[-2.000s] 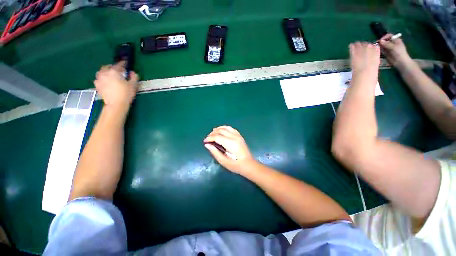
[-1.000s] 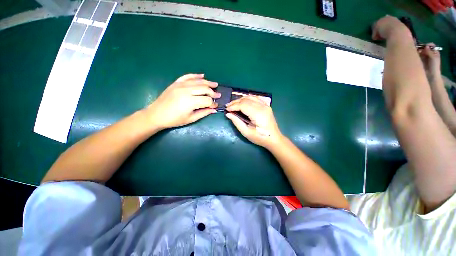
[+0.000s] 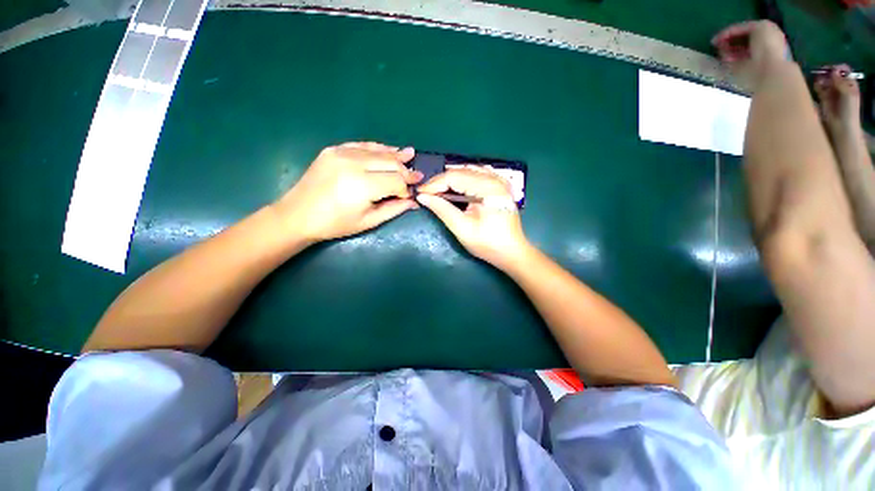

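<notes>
A black phone handset (image 3: 518,176) lies crosswise on the green bench in front of me, its open back up, a white label at its right end. My left hand (image 3: 360,192) holds its left end. My right hand (image 3: 477,213) is over its middle and lower edge and holds a slim dark tool (image 3: 462,198), probably tweezers, with its tip at the left end beside my left fingertips. The fingers hide the tip and much of the handset.
A white sticker sheet (image 3: 107,179) with grey rectangles at its far end lies left. A pale metal rail (image 3: 461,28) runs along the far bench edge. A white paper (image 3: 689,113) lies right. Beside it, a neighbour's arm (image 3: 804,182) reaches forward.
Since two seconds ago, my left hand has brought a handset from the belt to the bench and my right hand has joined it. Over the last second, the tool has turned flatter and its tip moved slightly left.
</notes>
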